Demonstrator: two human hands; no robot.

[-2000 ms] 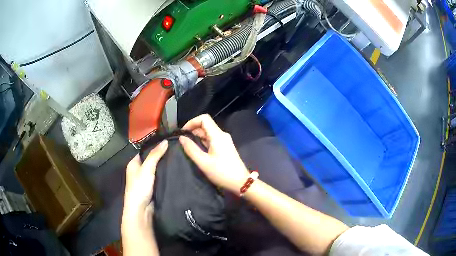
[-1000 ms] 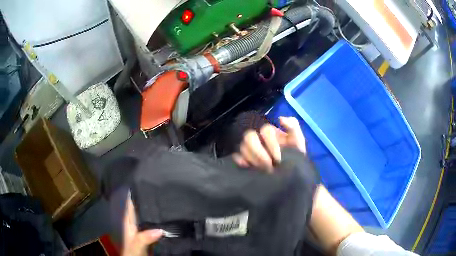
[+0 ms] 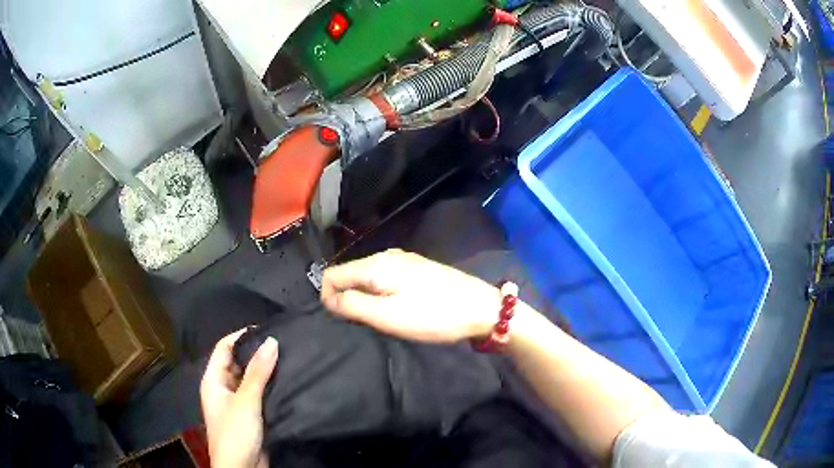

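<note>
A black fabric bag piece (image 3: 357,379) lies bunched over my lap at the bottom centre. My left hand (image 3: 240,388) grips its left edge, thumb on top. My right hand (image 3: 402,294), with a red bead bracelet at the wrist, is at the piece's upper edge with its fingers curled together; whether they pinch the fabric is unclear. The orange-red suction nozzle (image 3: 291,181) is just above the hands, apart from the piece. The pale label seen before is hidden.
An empty blue bin (image 3: 631,219) stands at the right. A green machine housing (image 3: 384,37) with a grey ribbed hose (image 3: 448,80) is above. A tub of pale scraps (image 3: 174,215) and an open brown carton (image 3: 96,315) stand at the left. Black pieces (image 3: 46,411) lie at lower left.
The bag piece was lifted and spread with its label showing; now it is lower and folded on my lap. My right hand has moved left to its upper edge. My left hand has shifted up.
</note>
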